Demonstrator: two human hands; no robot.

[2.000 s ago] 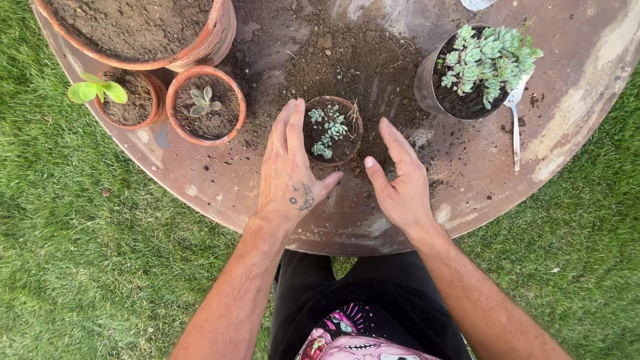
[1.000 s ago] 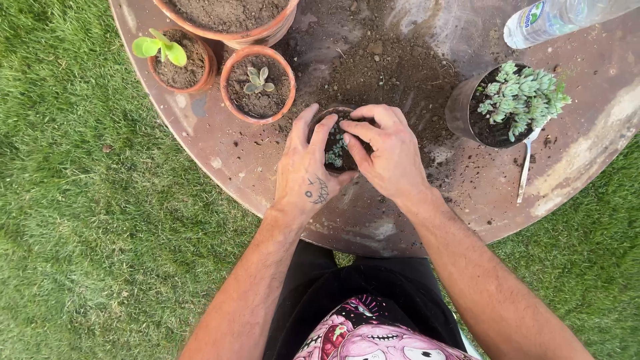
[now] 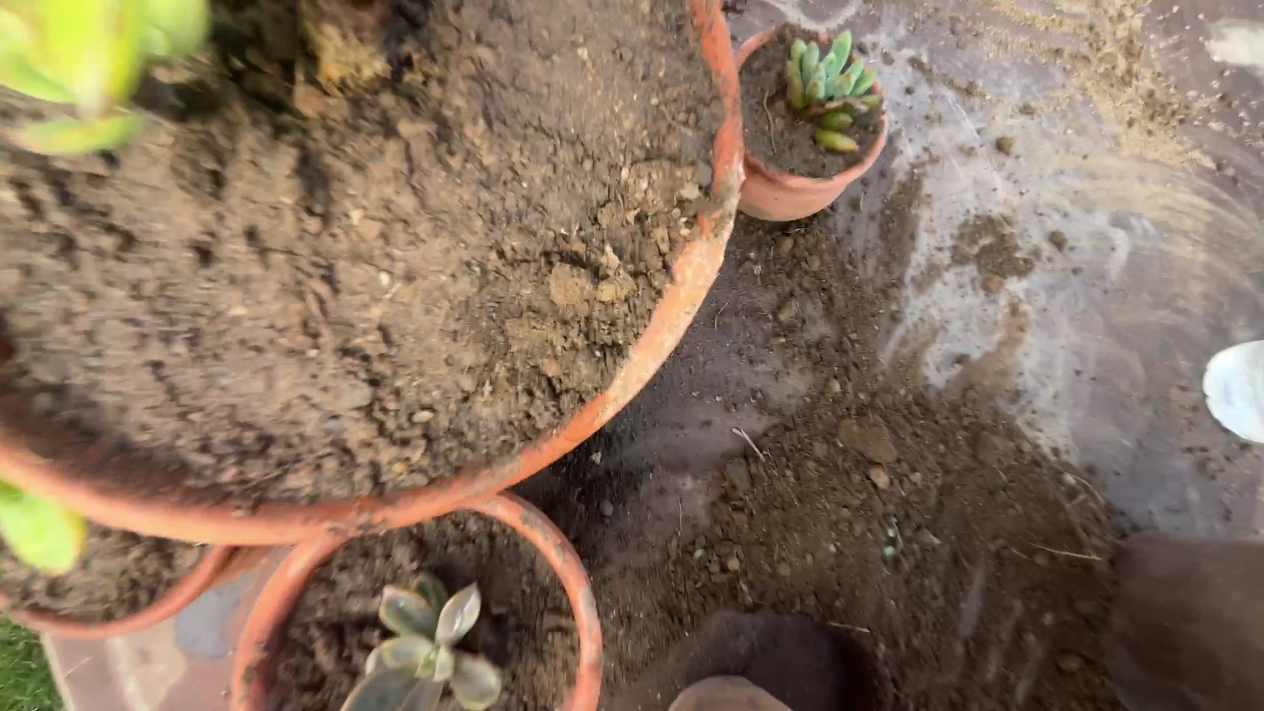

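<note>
Neither of my hands can be made out. A blurred brownish rounded shape [image 3: 731,694] cuts into the bottom edge beside a dark patch; I cannot tell whether it is a finger or a pot. Left of it, a small terracotta pot [image 3: 586,632] holds a grey-green succulent [image 3: 434,647] in soil. A large soil-filled terracotta pot [image 3: 681,286] fills the upper left, with blurred bright green leaves [image 3: 89,59] over its corner. Another small terracotta pot [image 3: 795,193], with a plump-leaved succulent [image 3: 829,89], stands against its right side.
Loose soil [image 3: 869,494] with pebbles and bits of root covers part of the worn tabletop [image 3: 1116,326]. A blurred dark object [image 3: 1185,622] is at the lower right, and a whitish rounded object [image 3: 1239,390] at the right edge. One more terracotta pot [image 3: 118,622] stands lower left.
The view has moved in close over the large pot. My hands, around the small potted succulent a second ago, are no longer discernible.
</note>
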